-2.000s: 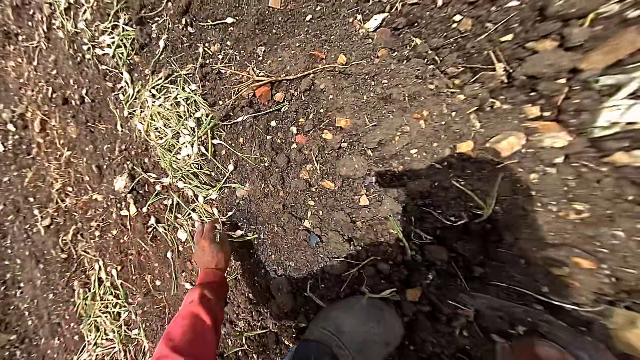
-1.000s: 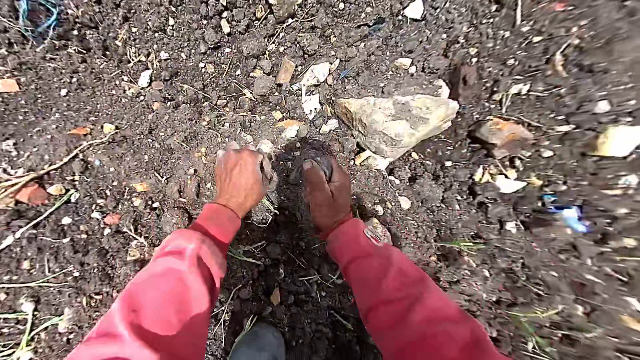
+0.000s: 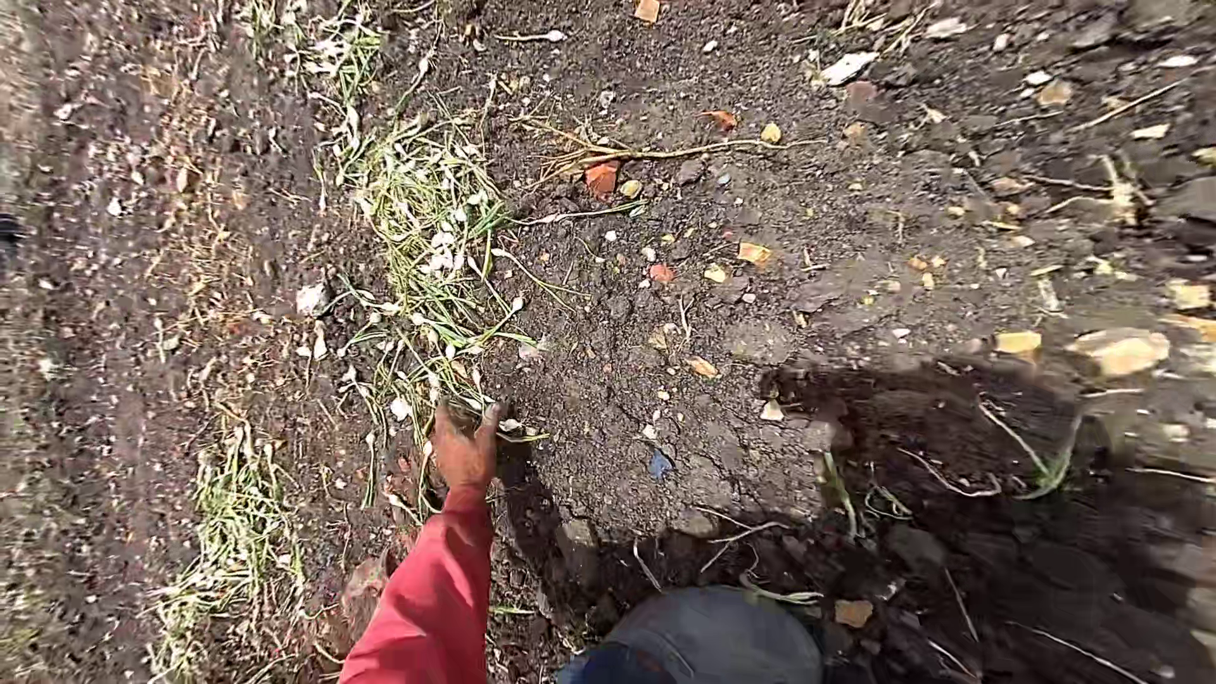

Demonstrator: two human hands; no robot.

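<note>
My left hand (image 3: 467,445), below a red sleeve, reaches down to the lower end of a pile of small white bulbs with green leaves (image 3: 437,237), probably onion sets or similar seedlings. Its thumb and fingers are spread around a few bulbs and leaves; whether they grip any is not clear. A second strip of the same bulb plants (image 3: 237,532) lies on the soil at the lower left. My right hand is outside the view.
A dark boot or shoe (image 3: 712,636) stands at the bottom edge. Dark tilled soil (image 3: 608,380) carries a dry branched twig (image 3: 665,152), a red brick fragment (image 3: 601,179) and a pale stone (image 3: 1121,351). A shadow covers the lower right, where a few leafy plants (image 3: 1054,470) lie.
The view has swung from the large pale rock back to the bulb piles. One second ago both hands were at the soil near that rock; now only my left hand shows, at the pile.
</note>
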